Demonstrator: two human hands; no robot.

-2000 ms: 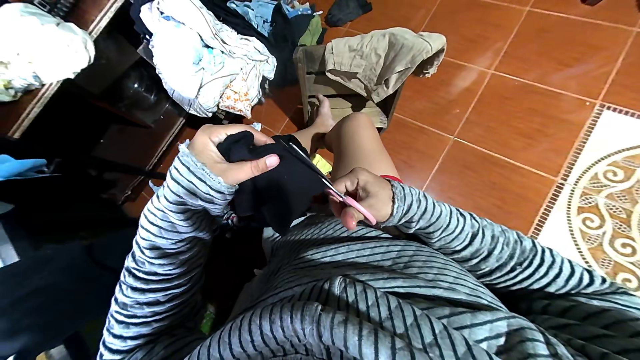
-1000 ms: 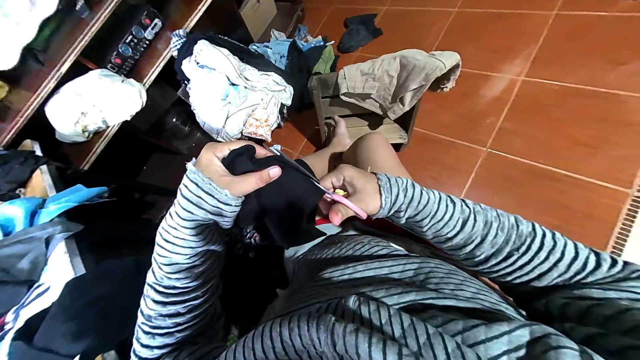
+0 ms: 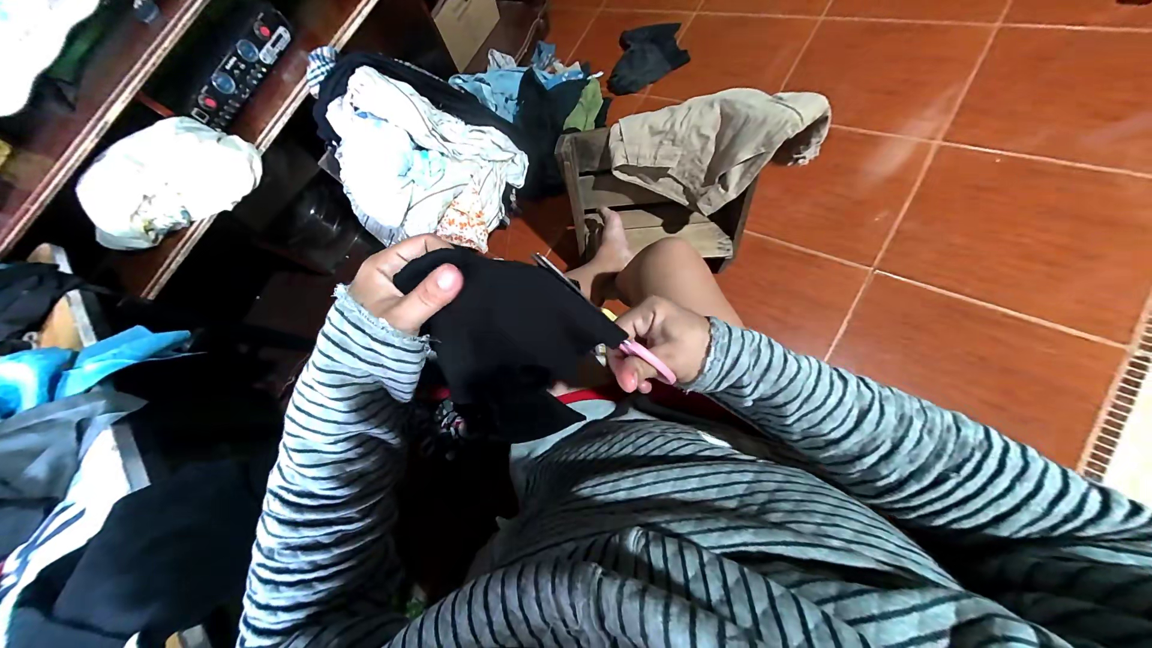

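Observation:
My left hand [image 3: 405, 288] pinches a piece of black fabric [image 3: 504, 333] between thumb and fingers, and the cloth hangs down over my lap. My right hand [image 3: 661, 342] holds a pair of scissors [image 3: 646, 358] by the pink handle. Part of the metal blades shows along the upper right edge of the fabric; the rest lies behind the cloth, so how far apart they are cannot be told. The fabric's right corner reaches the pink handle.
Beyond my bare leg stands a wooden crate [image 3: 657, 229] with beige cloth [image 3: 711, 144] draped over it. A pile of white clothes [image 3: 414, 153] lies left of it. Wooden shelves [image 3: 297, 99] hold a white bundle [image 3: 166, 184]. Black cloth [image 3: 646, 58] lies on the tiled floor.
The black fabric now spreads farther right, covering much of the scissors' blades, which showed more plainly before. The view has swung left, bringing in more of the shelves.

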